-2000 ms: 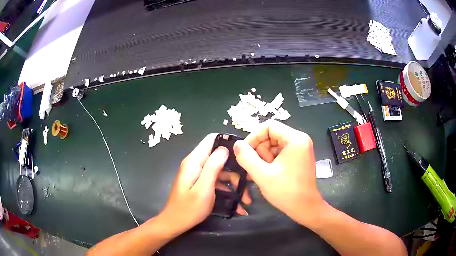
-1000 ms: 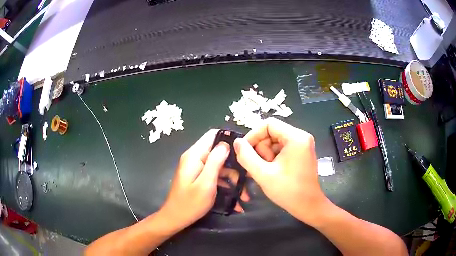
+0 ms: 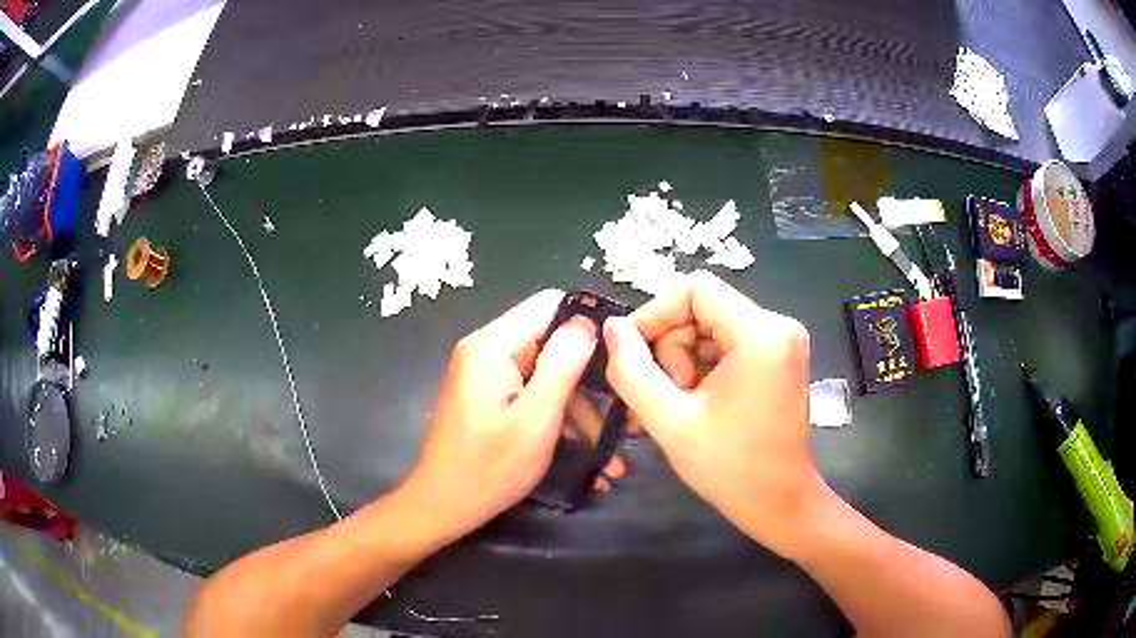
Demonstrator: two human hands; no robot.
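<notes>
A black handset housing with a window opening is held upright, slightly tilted, in front of me. My left hand grips it from the left, with the thumb on its upper face and fingers showing behind it through the opening. My right hand has its thumb and index fingertips pinched together at the housing's upper right edge. Whether a small part is between those fingertips is hidden. A pile of tiny white pieces lies just beyond my hands, and a second white pile lies to its left.
Right side: clear-grey square, black card, red block, long dark stick, green-bodied tool, round tub, clear bag. Left side: copper-coloured spool and a thin white cord. Behind is a black ridged surface.
The view has shifted, so the bench items sit slightly further right and higher. Both hands keep nearly the same hold, and the housing is tilted a little more.
</notes>
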